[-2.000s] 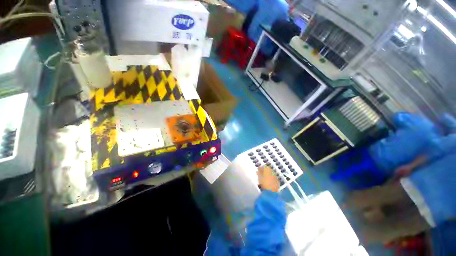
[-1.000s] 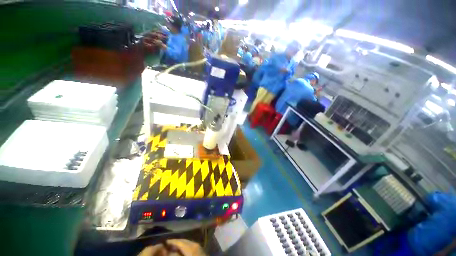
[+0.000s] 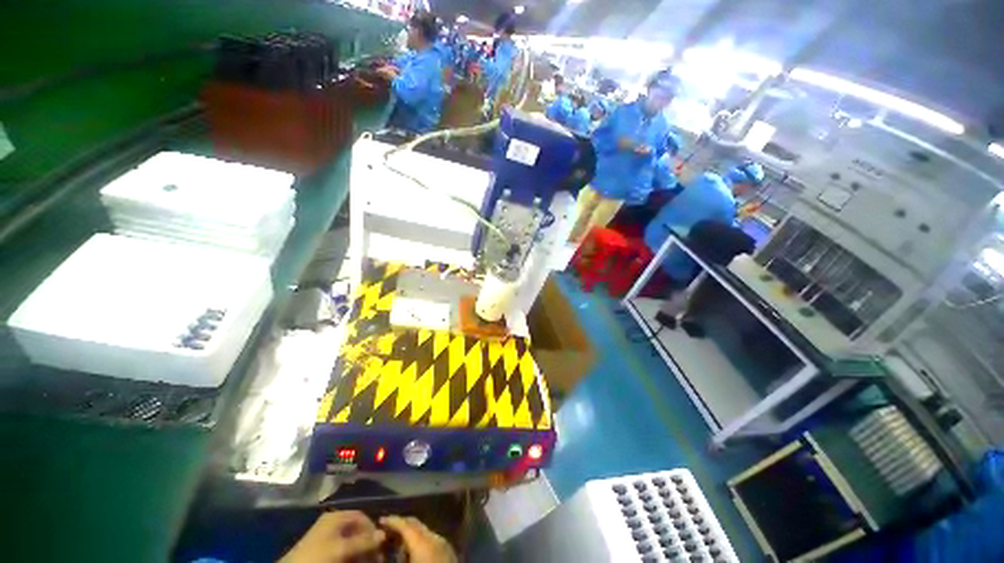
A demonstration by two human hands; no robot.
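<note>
My left hand point(image 3: 339, 539) and my right hand point(image 3: 421, 541) are close together at the bottom edge, cut off by it. A small dark workpiece point(image 3: 388, 539) seems to show between the fingers, mostly hidden and blurred. The benchtop press stands in front, with a blue head point(image 3: 526, 165) and a cream-white nozzle point(image 3: 497, 297) down over the orange-brown fixture point(image 3: 484, 323). Its base point(image 3: 440, 379) has yellow-and-black diamonds. The white part tray point(image 3: 617, 544) at lower right holds rows of dark pieces.
Stacked white foam trays point(image 3: 143, 308) stand on the green bench at left, one with a few dark parts. A clear plastic bag point(image 3: 275, 401) lies left of the press. A cardboard box point(image 3: 564, 335) is behind it. Blue-smocked people and a white-framed table point(image 3: 716, 374) are farther off.
My right hand has left the part tray and is now beside my left hand. The view has swung up and left. The press nozzle now stands over the fixture.
</note>
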